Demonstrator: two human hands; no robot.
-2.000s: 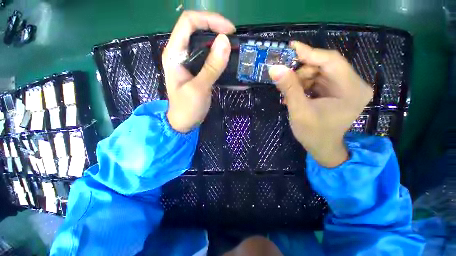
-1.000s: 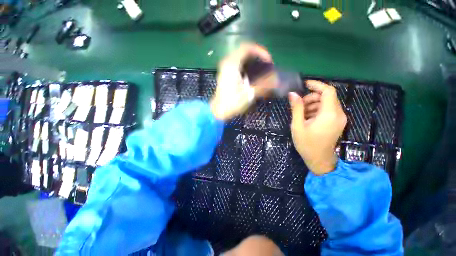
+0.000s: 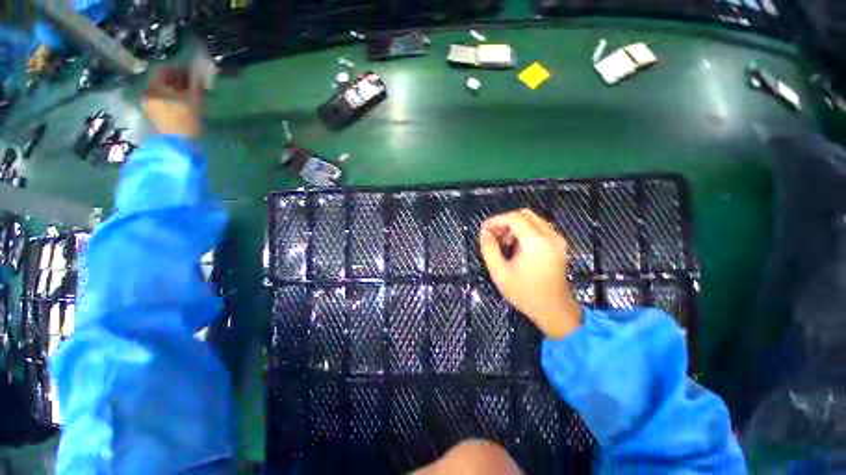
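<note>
My left hand (image 3: 174, 104) is stretched out to the far upper left over the bench. It is blurred, and a pale grey blur lies at its fingertips, so I cannot tell if it holds something. My right hand (image 3: 531, 269) is above the black pocketed tray (image 3: 366, 281), fingers curled and fingertips together, with no part visible in it. A part-assembled phone (image 3: 315, 168) with a grey face lies on the green bench just behind the tray's left part.
A black keypad phone (image 3: 353, 99) lies farther back. Whitish parts (image 3: 480, 56) (image 3: 625, 62) and a yellow square (image 3: 533, 75) lie along the far side. A side tray of white pieces (image 3: 63, 278) is partly behind my left sleeve. Dark parts (image 3: 94, 132) lie at left.
The dark phone part is no longer between my hands. A part-assembled phone now shows behind the tray. My left hand has moved far left; my right stays over the tray, fingers curled.
</note>
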